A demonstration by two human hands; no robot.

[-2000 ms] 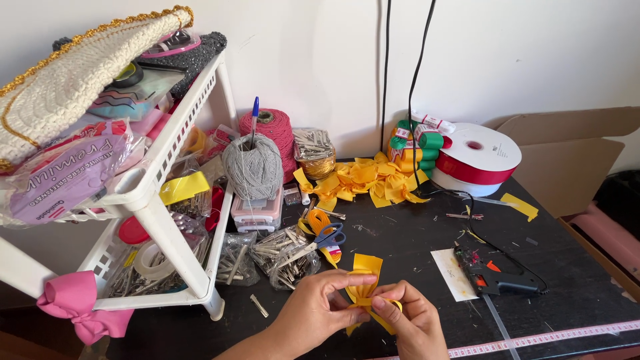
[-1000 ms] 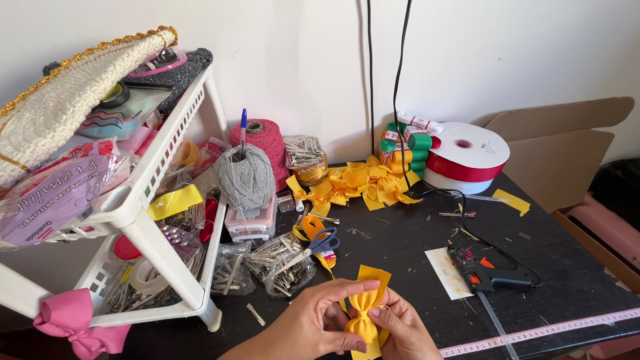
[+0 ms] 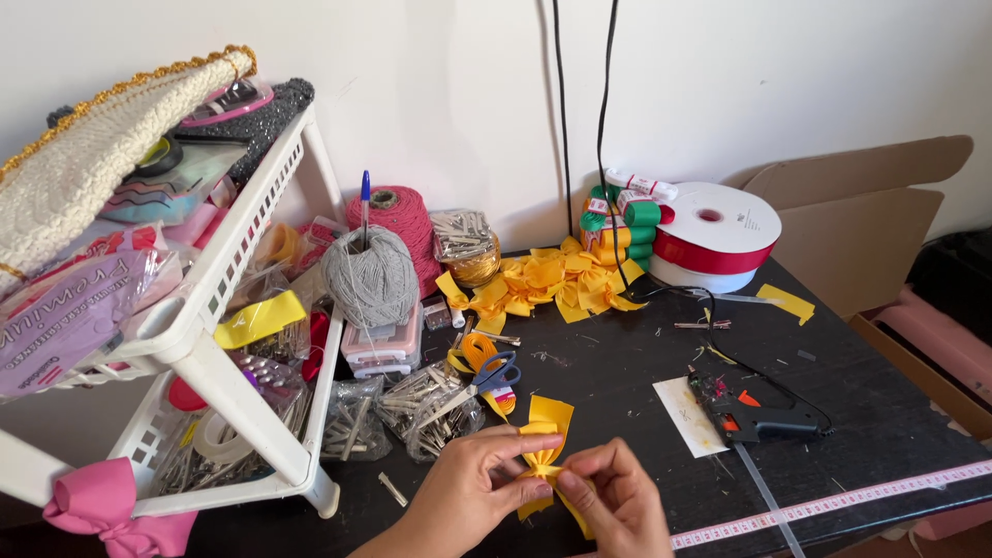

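Near the front edge of the black table, my left hand pinches a yellow ribbon bow at its gathered middle. My right hand holds a narrow yellow strip between thumb and fingers, drawn across the bow's centre, with its end hanging below. Blue-handled scissors rest beside a roll of narrow orange ribbon, just beyond the bow. A hot glue gun lies to the right by a stained white card. Finished-looking yellow bows are piled at the back.
On the left stands a white plastic shelf full of craft supplies. Bags of metal hair clips, grey yarn and ribbon spools sit on the table. A measuring tape runs along the front right edge, and black cords hang down the wall.
The right hand has moved slightly away from the left and now shows a narrow strip across the bow's middle. The bow stays in the left hand's fingers.
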